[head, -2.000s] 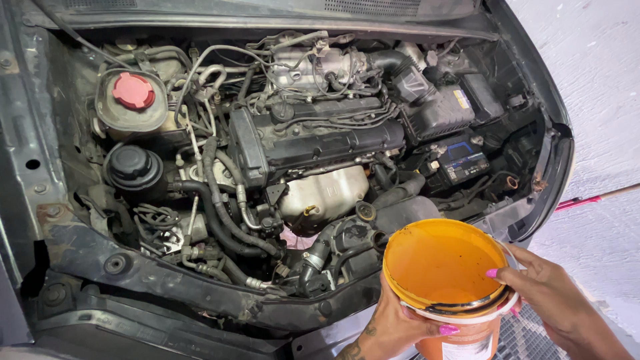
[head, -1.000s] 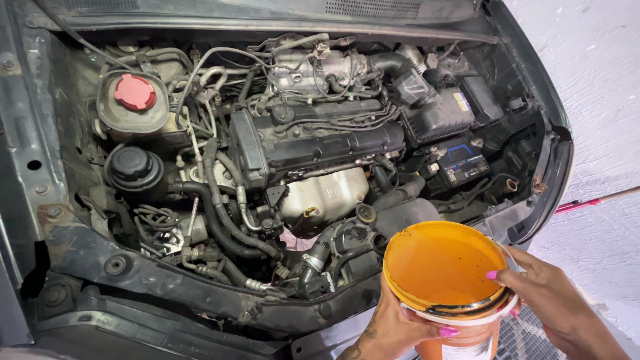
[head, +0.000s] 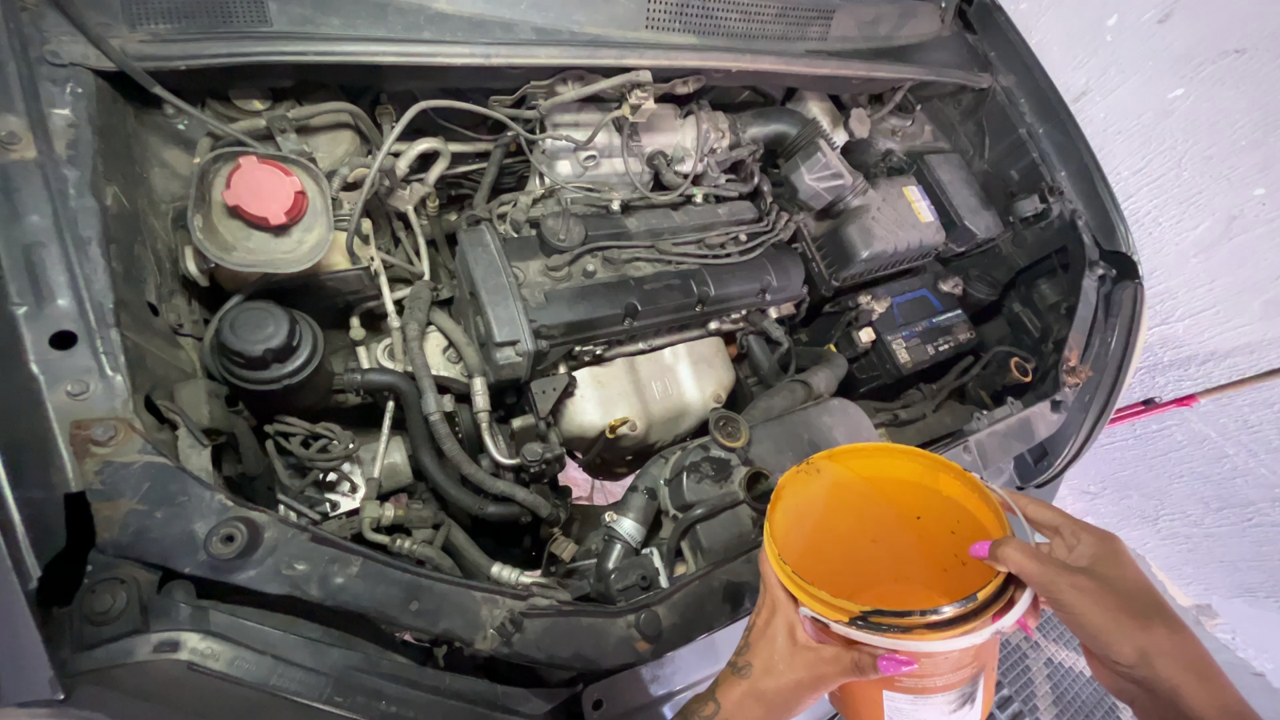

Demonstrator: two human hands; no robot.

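Note:
An orange plastic bucket (head: pixel 885 530) with a white handle and a label is held at the lower right, over the car's front edge. Liquid with dark specks shows inside it. My left hand (head: pixel 790 640) grips its lower left side, thumb across the front. My right hand (head: pixel 1080 580) clasps the rim and handle on the right side. Just left of the bucket are an open round neck (head: pixel 757 487) and another round fitting (head: pixel 729 428) above it. Behind lies the engine's black valve cover (head: pixel 660 290), with a metal heat shield (head: pixel 648 395) in front.
At the left are a reservoir with a red cap (head: pixel 265 190) and a round black cap (head: pixel 262 340). A car battery (head: pixel 920 330) and a black air filter box (head: pixel 875 235) sit at the right. The front crossmember (head: pixel 400 600) runs below; a white wall (head: pixel 1200 200) stands beyond.

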